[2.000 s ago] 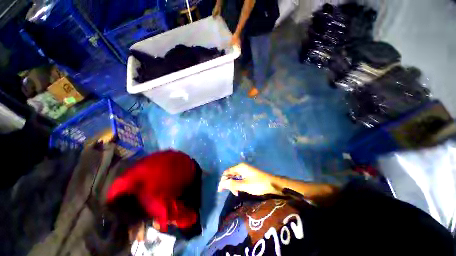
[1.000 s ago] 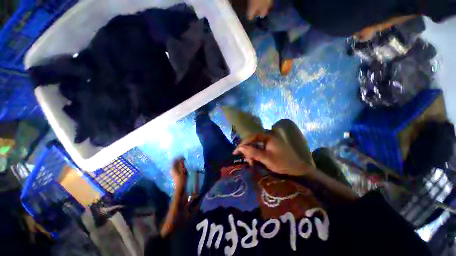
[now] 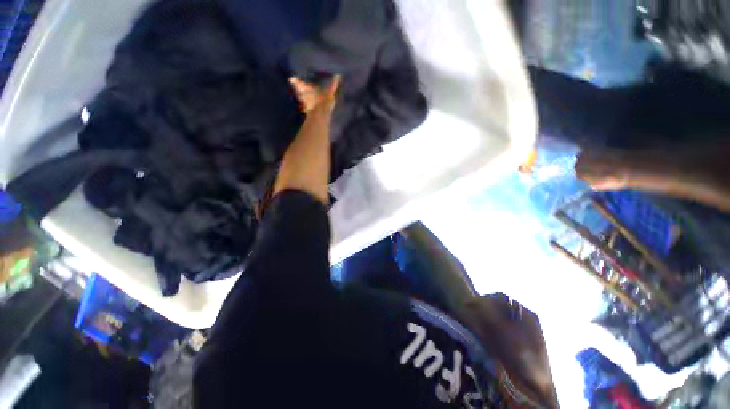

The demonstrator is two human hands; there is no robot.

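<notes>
A pile of dark garments (image 3: 192, 120), black and navy, lies in a large white plastic tub (image 3: 508, 88). My left hand (image 3: 316, 94) reaches in over the tub's near side and is at the edge of a dark grey garment piece (image 3: 352, 40). Its thumb and fingers are spread at the cloth, and the fingertips are partly hidden; whether they grip it cannot be told. My right hand cannot be made out in the picture.
Another person's hand and forearm (image 3: 608, 172) show at the right, beside the tub. Blue crates stand at the lower left (image 3: 100, 307) and right (image 3: 648, 224). A brown frame (image 3: 596, 256) stands on the blue floor at the right. My black shirt fills the bottom.
The tub now fills more of the upper view. My left hand has moved from beside my body into the tub. My right hand has left view.
</notes>
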